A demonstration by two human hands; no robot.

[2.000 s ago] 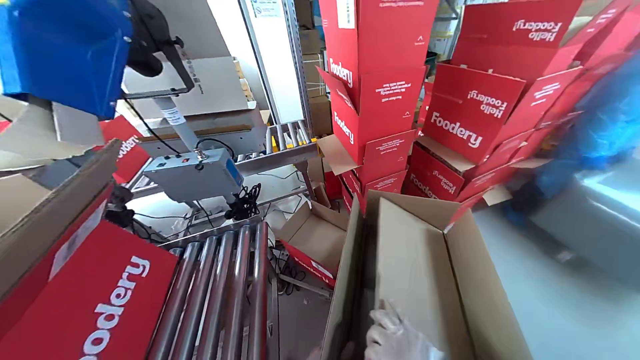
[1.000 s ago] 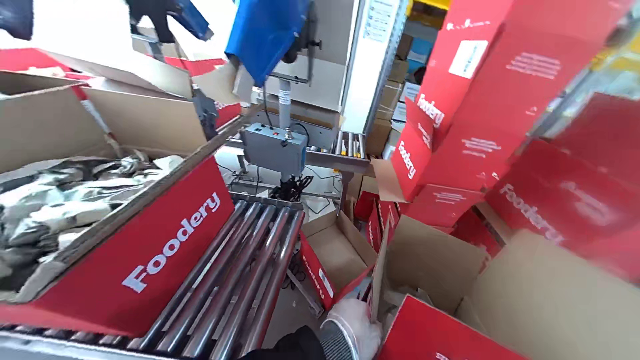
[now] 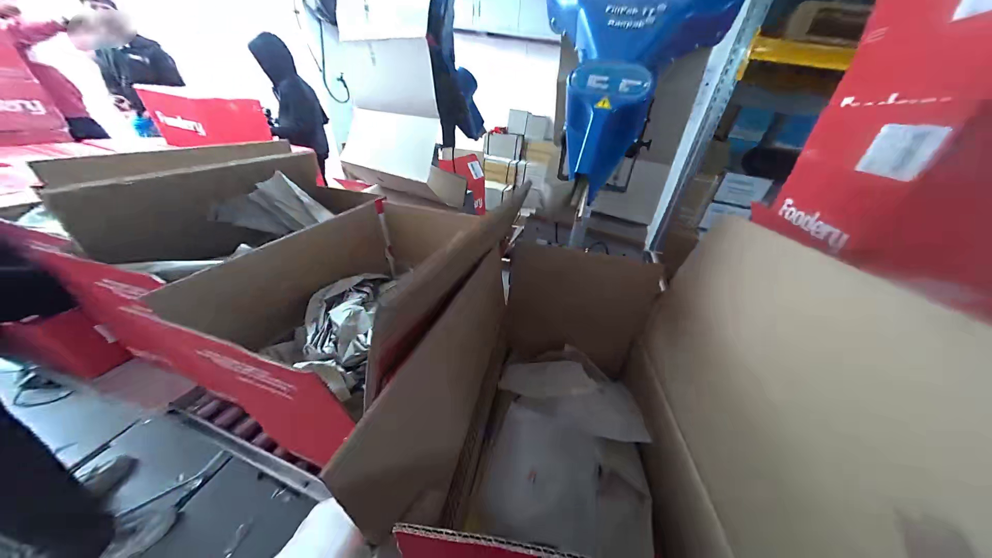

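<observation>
An open cardboard box (image 3: 581,306), brown inside and red outside, stands tilted right before me with its flaps up. Inside lie pale paper sheets (image 3: 542,465) over contents I cannot make out. A white shape at the bottom edge, most likely my gloved left hand (image 3: 322,533), is against the outside of the box's left flap; its fingers are hidden. My right hand does not show. Left of this box is another open red box (image 3: 256,395) with crumpled packing paper (image 3: 349,322) in it. Behind hangs a blue Ranpak paper-fill machine (image 3: 608,101).
More open boxes (image 3: 163,201) with paper stand at the left, over a roller conveyor (image 3: 232,422). Stacked red cartons (image 3: 876,194) rise at the right beside a metal post (image 3: 705,124). A person in a dark hood (image 3: 291,101) and others are at the back left.
The view has swung left. The paper-filled open box now stands upright before me beside the other boxes; a second ago it was low at the right, with my gloved hand at its edge.
</observation>
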